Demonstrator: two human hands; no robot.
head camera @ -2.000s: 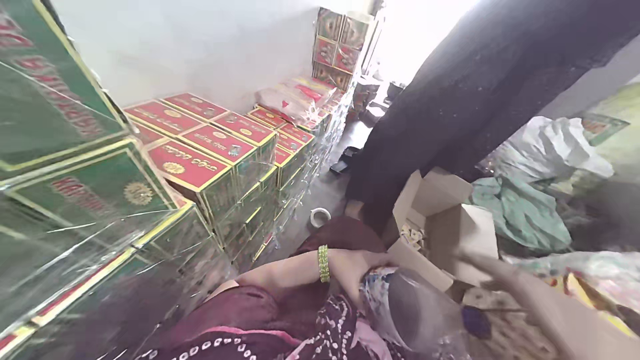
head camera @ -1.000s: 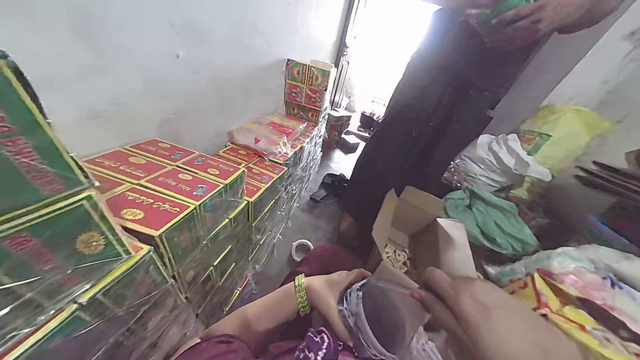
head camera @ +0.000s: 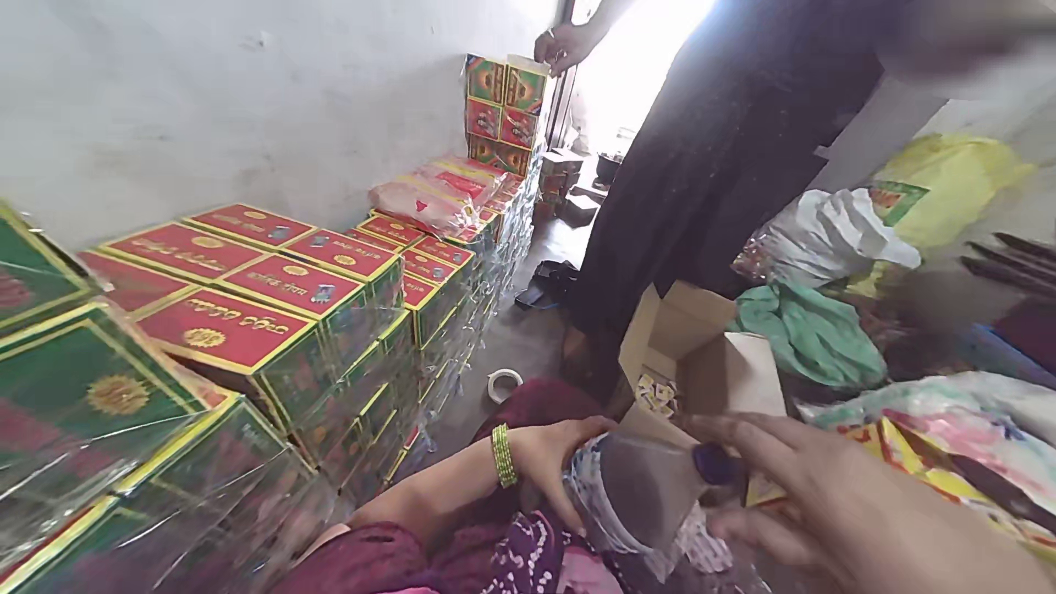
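Note:
My left hand (head camera: 549, 462), with green bangles on its wrist, grips the side of a clear plastic bag (head camera: 648, 483) with dark contents, low in the middle of the head view. My right hand (head camera: 792, 487) is at the bag's right side, its fingers spread and blurred; whether they pinch the plastic I cannot tell. A small dark purple round thing (head camera: 716, 464) lies between its fingers and the bag. Just beyond the hands stands an open cardboard box (head camera: 755, 363) with small yellow and white packets (head camera: 656, 394) inside.
Plastic-wrapped red and green cartons (head camera: 231, 326) are stacked along the left wall. A tape roll (head camera: 504, 385) lies on the floor. A standing person in dark clothes (head camera: 709, 173) has one hand (head camera: 569, 48) at the far cartons (head camera: 505, 107). Green cloth (head camera: 808, 334) and plastic bags (head camera: 833, 235) lie right.
The other person's hand now reaches the top of the far carton stack; one second ago both their hands were at the upper right with something green. My left hand stays on the bag.

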